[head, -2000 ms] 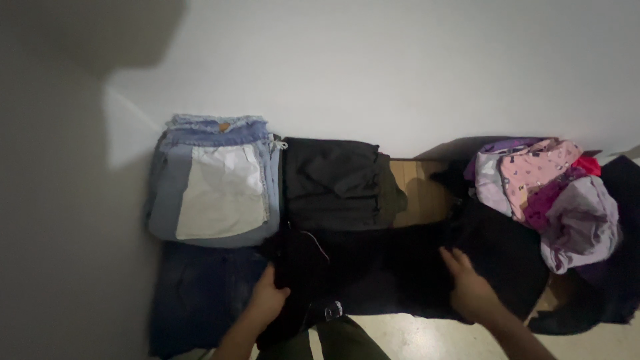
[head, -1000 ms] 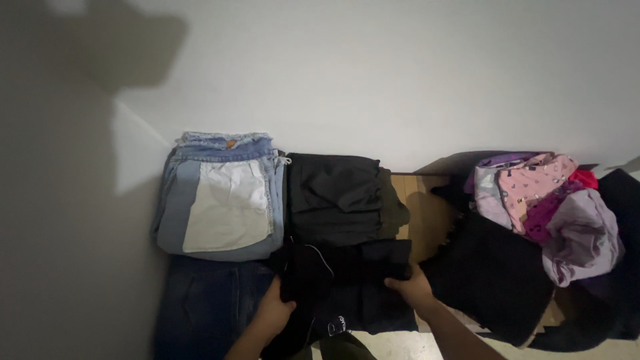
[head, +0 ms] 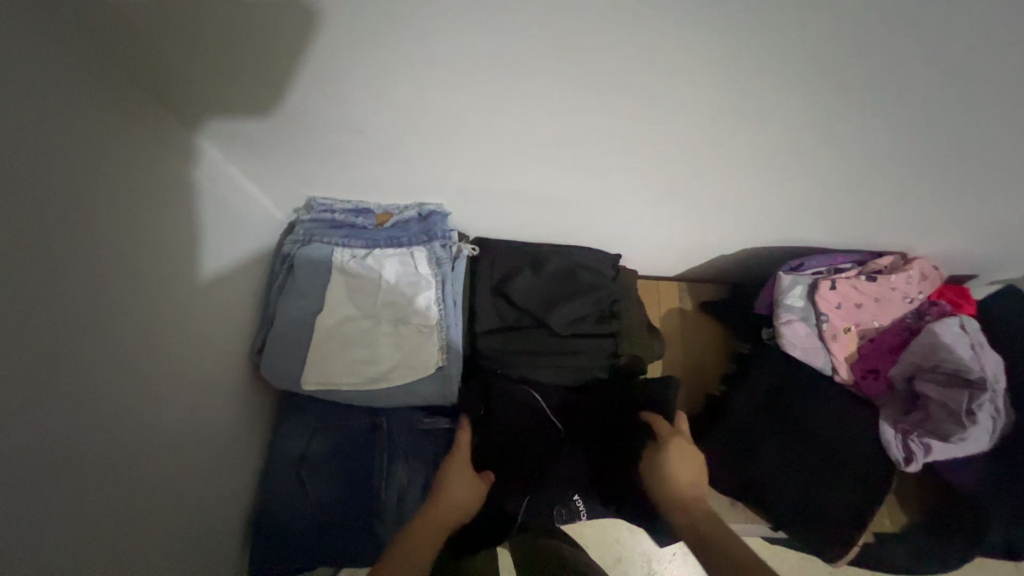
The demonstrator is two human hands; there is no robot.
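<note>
A folded black garment (head: 576, 448) with a pale drawstring and white lettering lies before me on a wooden surface. My left hand (head: 464, 480) is at its left edge, thumb toward the cloth, beside folded dark blue jeans (head: 344, 480). At its right edge, my right hand (head: 674, 460) has hold of the cloth between thumb and fingers. Just beyond it rests a folded black garment with a gathered edge (head: 548, 312), on top of an olive one (head: 640, 320). Whether my left fingers grip the cloth is unclear.
Folded light blue denim (head: 280, 336) with a whitish panel is stacked at the left by the wall. Bare wood (head: 680, 352) shows right of centre. Farther right lie a loose black garment (head: 800, 448), a pink printed cloth (head: 864, 308) and a lilac cloth (head: 952, 384).
The black garment's right part, earlier stretched out to the right, has been folded in toward the left. My right hand has moved left with it, while my left hand has stayed at the left edge.
</note>
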